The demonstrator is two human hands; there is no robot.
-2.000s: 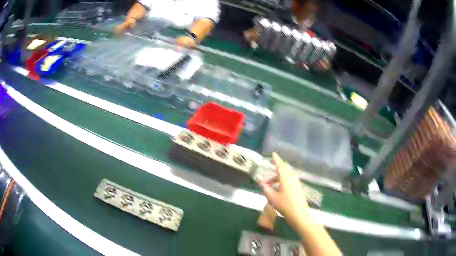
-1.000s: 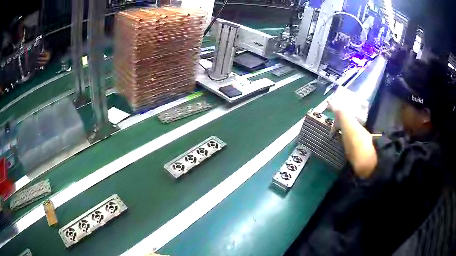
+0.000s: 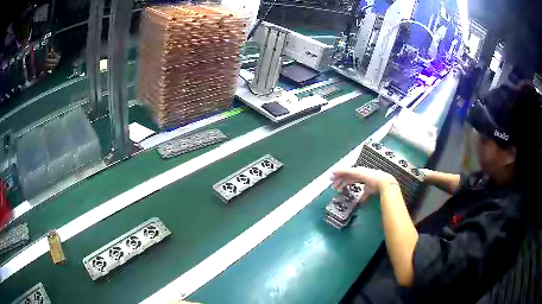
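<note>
Nearest in front of me, a silver four-position plate [image 3: 127, 248] lies on the green belt with four round black openings. A second such plate [image 3: 248, 177] lies farther along. Part of a third plate [image 3: 30, 296] shows at the lower left edge. A small tan block [image 3: 56, 247] lies alone on the white strip at the left. A tiny skin-coloured sliver shows at the bottom edge, left of centre; I cannot tell whether it is one of my hands or which. Otherwise neither of my hands shows.
A neighbouring person [image 3: 469, 237] at the right has one hand over a short pile of plates [image 3: 340, 212], the other at a taller stack [image 3: 395, 163]. Across the belt stand a copper-coloured tray pile [image 3: 193, 68], a bench device [image 3: 267, 77], metal posts [image 3: 119, 83] and a translucent box [image 3: 56, 151].
The hand holding a plate two seconds ago is gone as the view swung right. Since then the nearer plates shifted right, a far-side plate shifted left, and the neighbour's hand moved to the short pile, now layered.
</note>
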